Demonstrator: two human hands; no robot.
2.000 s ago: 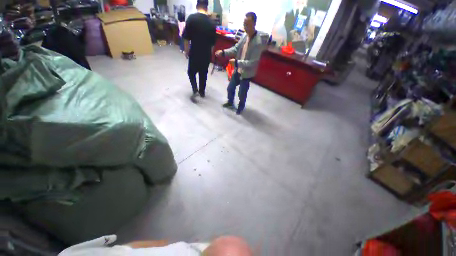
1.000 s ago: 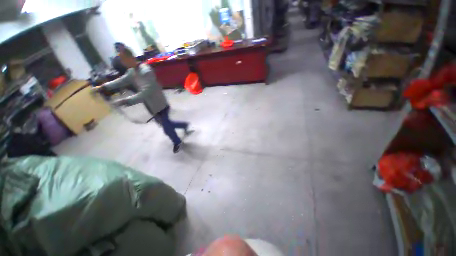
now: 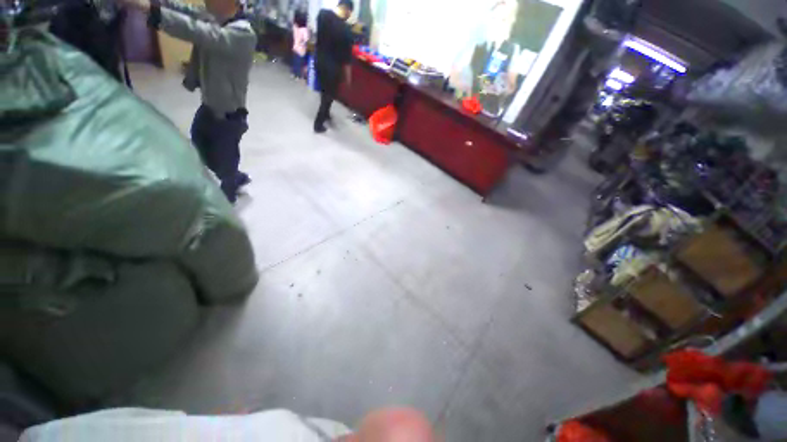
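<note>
Large shiny green sacks [image 3: 112, 173] bulge in a pile along the left side, the upper one resting on a duller green one [image 3: 112, 337]. No hand of mine can be made out. At the bottom edge a blurred white cloth shape [image 3: 190, 427] and a rounded skin-coloured shape [image 3: 393, 425] are cut off; I cannot tell what body part the latter is.
A person in grey [image 3: 226, 86] stands beyond the sacks, arm raised. A person in black [image 3: 330, 65] is at the dark red desks [image 3: 449, 142], near a red bag [image 3: 382, 124]. A small figure in pink [image 3: 300, 39] stands behind. Goods shelves [image 3: 656, 298] line the right.
The view swung left, then back right. The person in grey moved from near the desks to the left, beside the sacks. The person in black stands closer to the desks.
</note>
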